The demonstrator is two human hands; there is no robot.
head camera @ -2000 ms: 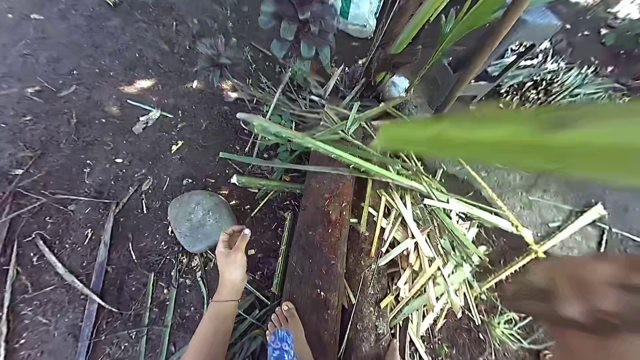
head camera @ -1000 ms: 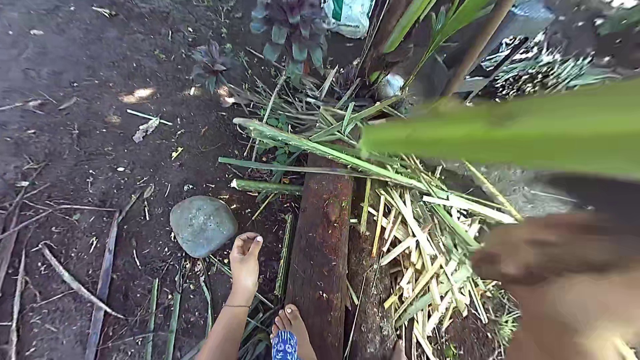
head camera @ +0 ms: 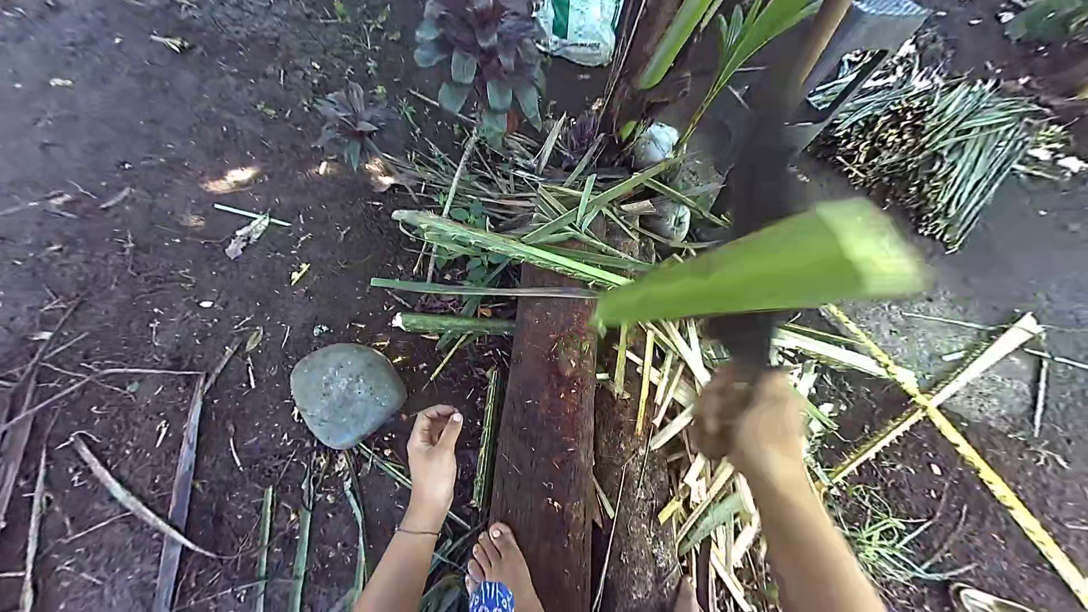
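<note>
My right hand (head camera: pixel 752 416) is shut on the handle of a machete (head camera: pixel 761 187), whose dark, blurred blade points up and away. A green palm stalk piece (head camera: pixel 731 272) lies across the view in front of the blade, blurred; what bears it cannot be told. Its narrow end is over the reddish wooden plank (head camera: pixel 548 408). My left hand (head camera: pixel 435 442) is just left of the plank, fingers curled and thumb up, with nothing plainly held in it. A rounded grey stone (head camera: pixel 348 395) lies on the soil left of this hand. A ridged green stalk (head camera: pixel 510 246) crosses the plank's far end.
Pale cut strips (head camera: pixel 714 527) are heaped right of the plank. A bundle of green strips (head camera: pixel 969 153) lies at the far right. Crossed yellowish stalks (head camera: pixel 926 404) are at right. Purple-leaved plants (head camera: pixel 480 59) and a white-green sack (head camera: pixel 580 30) stand beyond. My bare foot (head camera: pixel 501 565) is beside the plank.
My right hand, a blur at the lower right earlier, is now further left with the machete raised across the view. The green stalk piece's cut end has come into view. My left hand has stayed near the stone.
</note>
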